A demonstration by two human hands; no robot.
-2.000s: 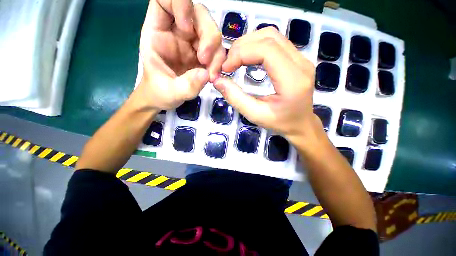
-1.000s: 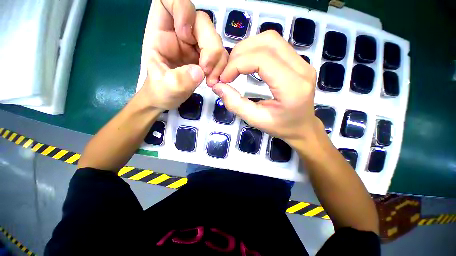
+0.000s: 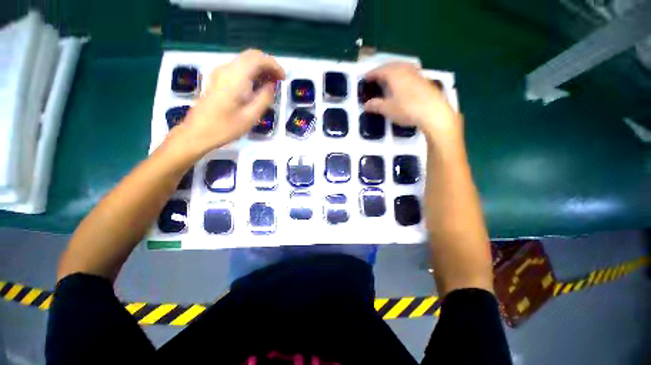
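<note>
A white foam tray [image 3: 239, 158] holds rows of black rounded-square smartwatches, some with small coloured script lit on the glass, such as the tilted one [image 3: 300, 122] near the middle. My left hand [image 3: 239, 96] is over the back rows, slightly blurred, its thumb and fingers around a smartwatch [image 3: 263, 80] that they partly hide. My right hand [image 3: 405, 94] is at the back right, its thumb and fingertips around a dark smartwatch [image 3: 369, 90]. My hands are apart. Several front-row faces show pale glare.
White foam sheets [image 3: 25, 107] stand at the left on the green bench [image 3: 107, 107]. Another white slab [image 3: 285, 6] is at the far edge. A pale bar-like object [image 3: 585, 53] lies at the far right. A brown patterned stool [image 3: 523, 281] and yellow-black floor tape are below.
My hands were together, fingertips touching above the tray; they have separated and reached to watches in the back row. The view has shifted, and more watches show coloured script.
</note>
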